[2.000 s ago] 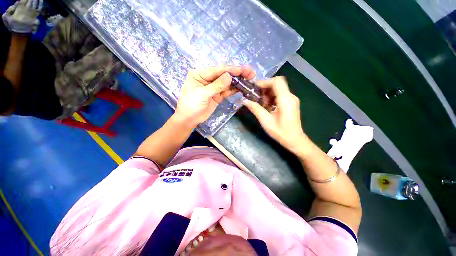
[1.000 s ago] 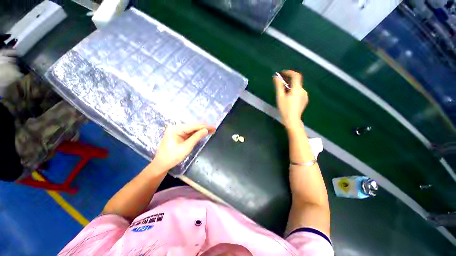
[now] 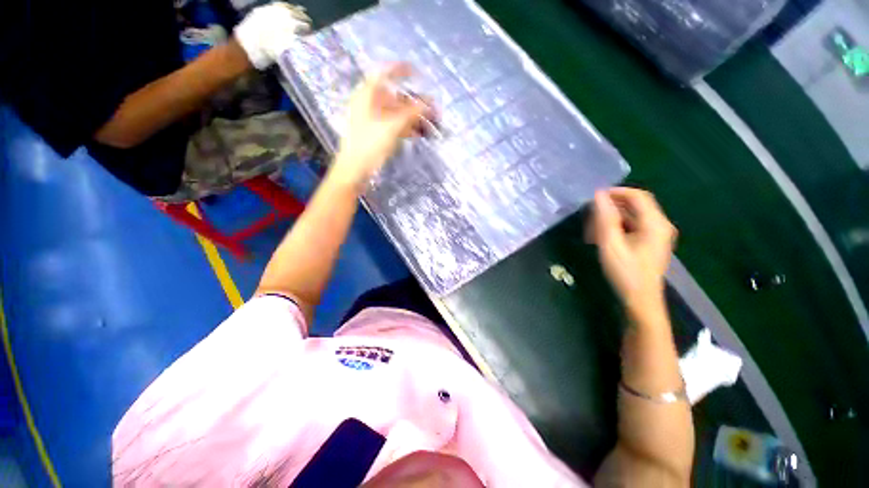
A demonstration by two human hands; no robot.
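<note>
My left hand [image 3: 381,119] is blurred over the film-wrapped silver-grey tray. A small dark metal cylinder [image 3: 420,112] shows between its fingertips, partly hidden and smeared by motion. My right hand [image 3: 634,238] is beyond the tray's right corner, above the bench and belt edge. Its fingers are loosely curled with a gap to the thumb, and no object shows in it. The tray [image 3: 495,157] lies on the dark green bench under glossy crinkled plastic. Small pale pieces [image 3: 561,275] lie on the bench between the tray and my right hand.
A white glove [image 3: 710,367] lies beside my right forearm. A drink bottle [image 3: 753,454] stands below it. Small dark units [image 3: 765,281] lie on the green belt. A wrapped stack [image 3: 686,33] is across the belt. A neighbour's gloved hand [image 3: 272,33] is at the tray's left corner.
My right hand has come back from over the belt, and the unit it held no longer shows there. My left hand has moved farther over the tray with a dark piece at its fingertips. The view has shifted.
</note>
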